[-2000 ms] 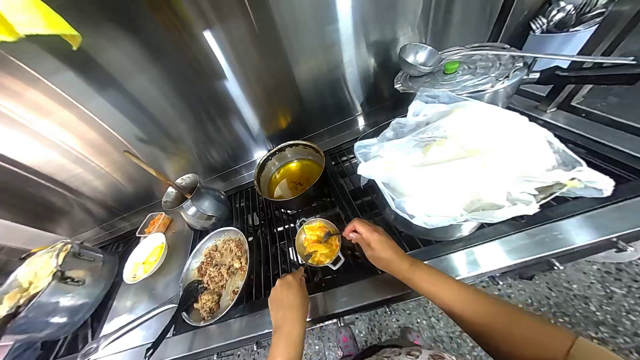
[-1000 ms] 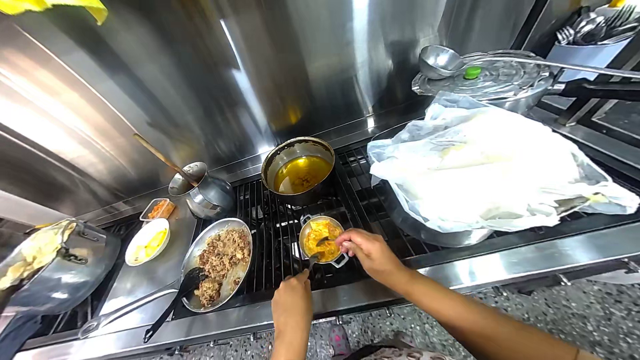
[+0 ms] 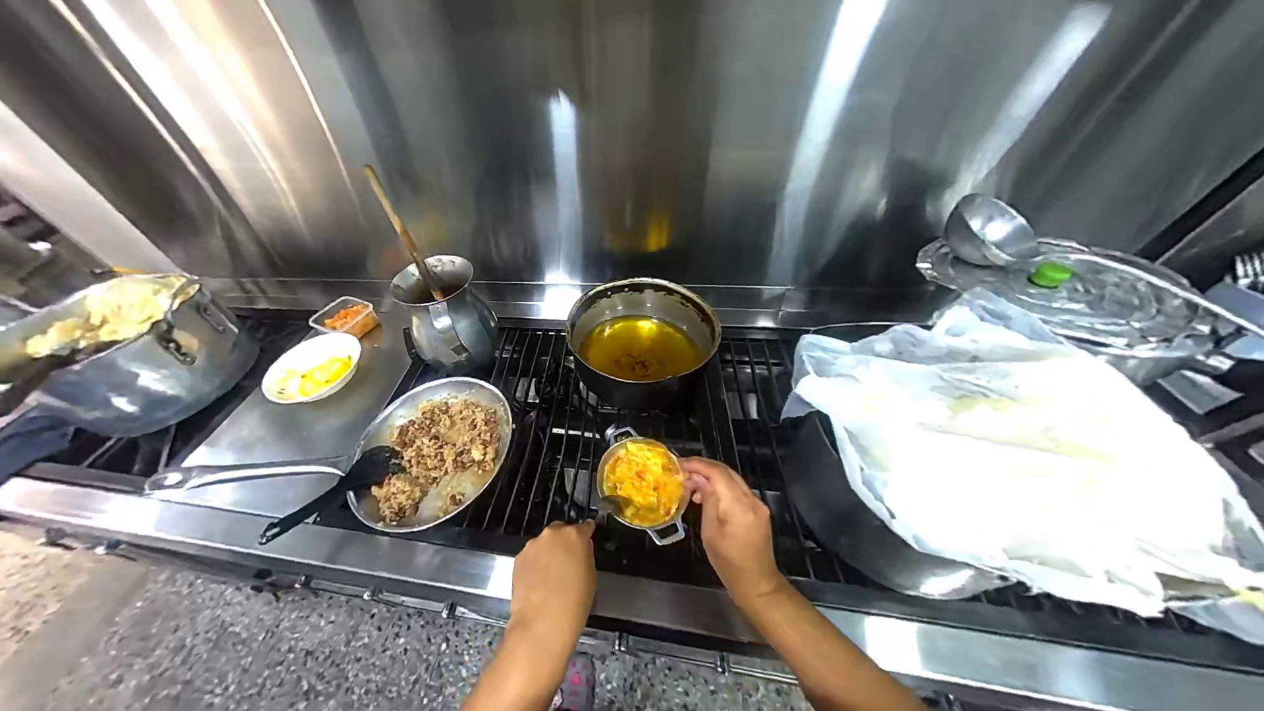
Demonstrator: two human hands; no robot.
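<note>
A small two-handled metal pan [image 3: 644, 484] of yellow-orange egg mixture sits on the stove grate. My left hand [image 3: 555, 573] is closed on a utensil's handle, and the dark tip of that utensil [image 3: 612, 505] rests in the pan's left side. My right hand [image 3: 728, 518] is at the pan's right rim, fingers bent; whether it grips something thin there is hidden. Behind the small pan stands a dark pot [image 3: 644, 341] with yellow oil. Left of it, a frying pan [image 3: 431, 454] holds a browned minced mixture, with a black slotted spoon [image 3: 331, 491] lying across its rim.
A metal jug [image 3: 446, 314] with a wooden-handled utensil, a white bowl [image 3: 312, 367], a plastic tub [image 3: 345, 317] and a large pot [image 3: 141, 355] are at left. At right, white plastic [image 3: 1017, 444] covers a large pan. A ladle [image 3: 988, 229] lies on a glass lid [image 3: 1096, 296].
The view has shifted. My hands remain at the small pan, the right one at its right rim now; one second ago its fingers were over the pan's upper right.
</note>
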